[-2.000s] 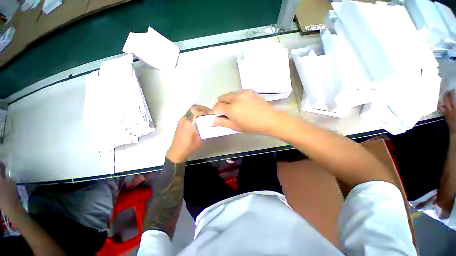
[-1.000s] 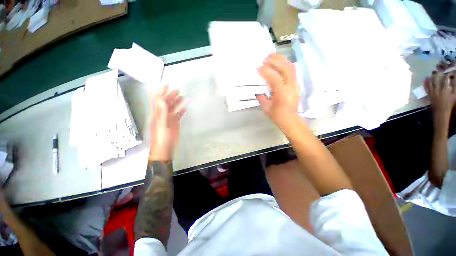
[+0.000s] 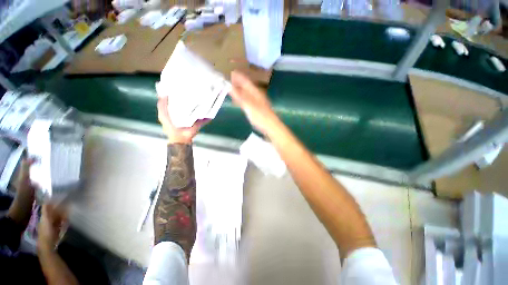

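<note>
My left hand (image 3: 181,125) holds a group of white boxes (image 3: 192,86) from below, raised over the green belt. The group is tilted, with several edges showing. My right hand (image 3: 245,89) is at the right side of the group, fingers at its edge; blur hides whether it grips. A flat white stack (image 3: 220,195) lies on the bench (image 3: 312,222) beside my left forearm. A loose folded white piece (image 3: 264,156) lies near the rear bench edge, partly behind my right forearm.
The green belt (image 3: 345,117) runs behind the bench. A brown cardboard sheet (image 3: 133,53) over it holds stray white boxes (image 3: 111,44). A tall white stack (image 3: 263,33) stands beyond. Metal posts (image 3: 418,44) rise at right. At far left a neighbour's hands hold a striped stack (image 3: 55,156).
The view has swung up and left. Both hands have moved from the bench to over the belt, and the box group has been lifted off the bench into my left hand.
</note>
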